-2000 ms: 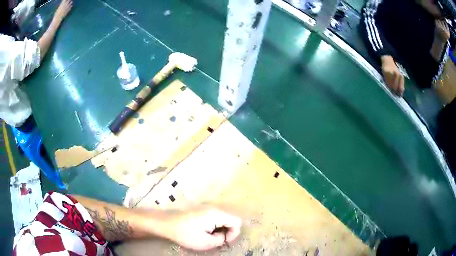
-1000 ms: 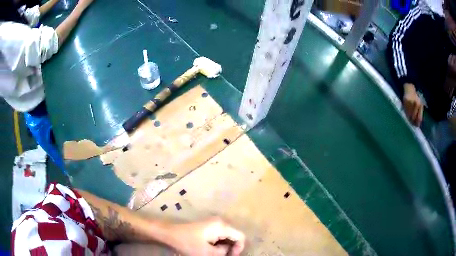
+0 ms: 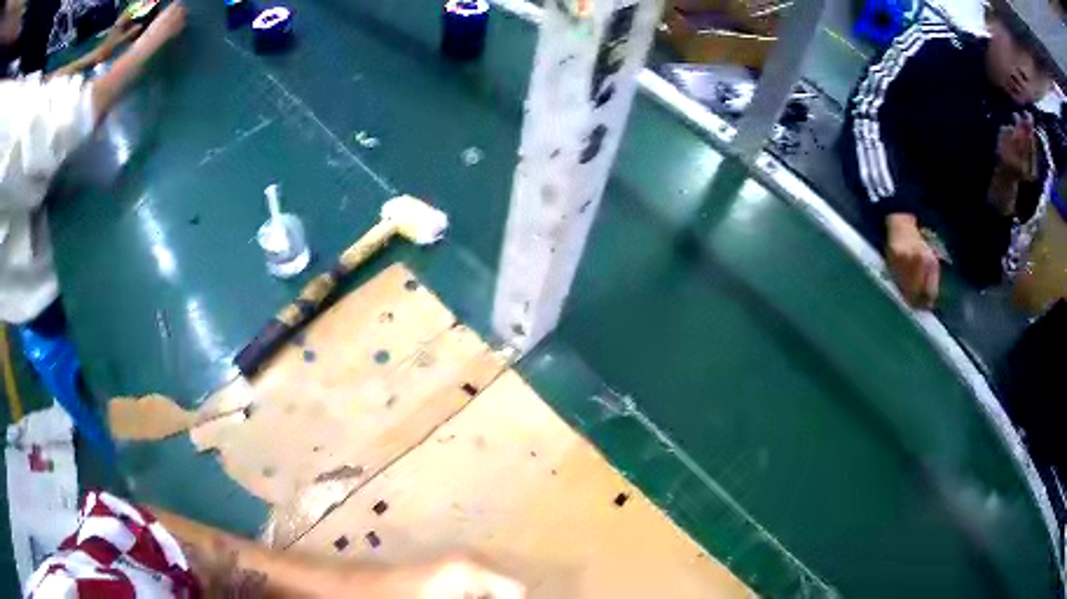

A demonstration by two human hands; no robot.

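Note:
My left hand (image 3: 468, 580) is low in the head view, cut off by the bottom edge and overexposed; whether it holds anything is hidden. Its forearm comes in from the lower left, with a red and white checked sleeve. My right hand is out of the picture. The hand is over the tan cardboard mat (image 3: 515, 468), which has a torn left edge and several small black pads (image 3: 380, 507) on it. The mallet (image 3: 314, 293) lies along the mat's far left edge, its cream-white head away from me.
A clear bottle (image 3: 283, 248) stands left of the mallet on the green surface (image 3: 725, 398). A pale upright (image 3: 562, 176) rises at the mat's far corner. Black units (image 3: 465, 28) stand at the far side. A person in white (image 3: 35, 187) is at left, one in black (image 3: 936, 140) at right.
The view has tilted up, so the mat and my left hand sit lower in the picture. Black units with light rings now show at the top.

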